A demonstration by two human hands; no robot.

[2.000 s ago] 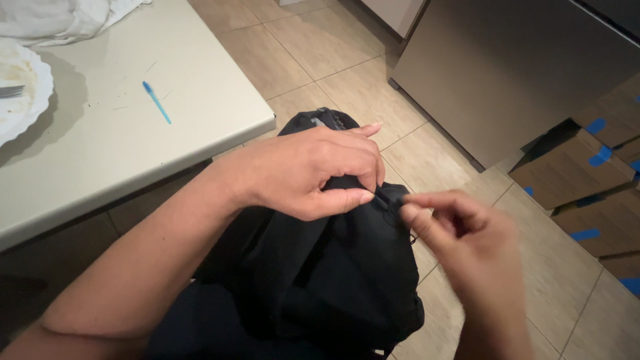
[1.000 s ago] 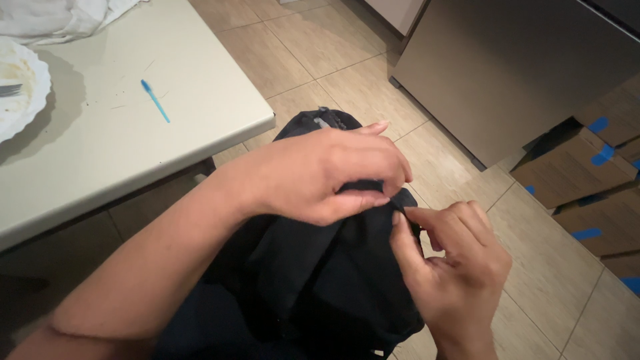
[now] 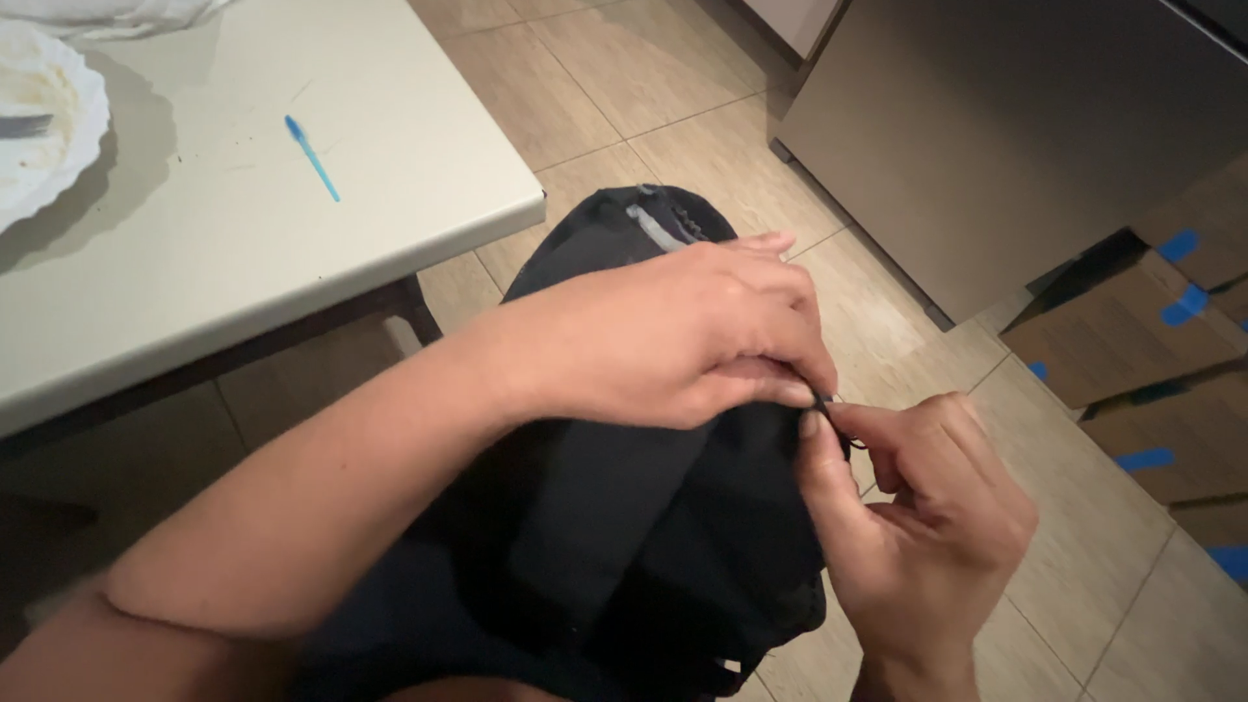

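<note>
Black fabric [image 3: 624,517], perhaps a bag or a garment, lies bunched below my hands, with a grey strip near its far end. My left hand [image 3: 721,336] reaches across it and pinches its right edge between thumb and fingers. Right beside those fingertips, the thumb and forefinger of my right hand [image 3: 916,507] pinch the same dark edge. A thin black loop shows next to the right forefinger. The pinched part is mostly hidden by the fingers.
The pale table [image 3: 409,224] at the left holds a blue stick-like item [image 3: 312,158], a soiled white plate [image 3: 83,127] with a fork [image 3: 24,127], and white cloth [image 3: 127,15]. A large metallic appliance [image 3: 955,127] and cardboard boxes [image 3: 1121,331] with blue tape stand on the tiled floor at the right.
Two seconds ago my right hand was blurred and a little apart from my left fingertips; now its thumb and forefinger meet them at the fabric's edge. Both hands remain on the black fabric.
</note>
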